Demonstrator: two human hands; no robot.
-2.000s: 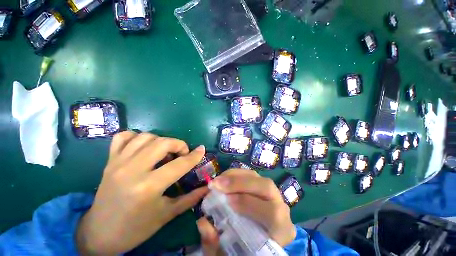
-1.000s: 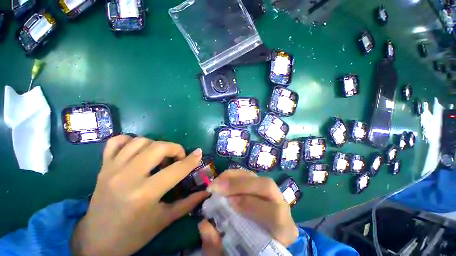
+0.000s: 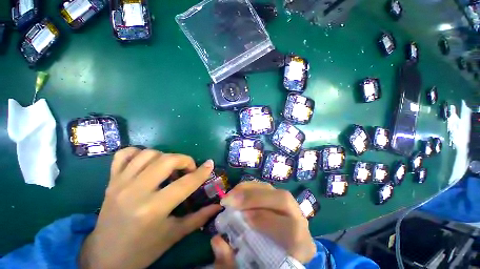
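My left hand point(image 3: 150, 202) is bare and holds a watch unit point(image 3: 215, 187) between its fingers at the bottom centre. The unit is partly hidden by both hands. My right hand point(image 3: 271, 210) grips a white translucent glue dispensing pen point(image 3: 252, 239). Its pink-red needle point(image 3: 220, 192) points at the open face of the held unit; whether it touches cannot be told. A single watch unit point(image 3: 96, 136) lies left of the hands, beside a crumpled white wiping tissue point(image 3: 34, 142).
Several watch units point(image 3: 278, 166) lie right of the hands on the green bench point(image 3: 168, 94), others at upper left. A clear bag point(image 3: 226, 37) lies beyond a dark module point(image 3: 231, 92). A yellow-green needle point(image 3: 40, 81) is by the tissue. A black tray point(image 3: 407, 110) and cable point(image 3: 398, 236) are at right.
Both hands keep nearly the same pose on the unit and pen. The view has shifted slightly, so the things at left sit a little lower. Nothing else has visibly moved.
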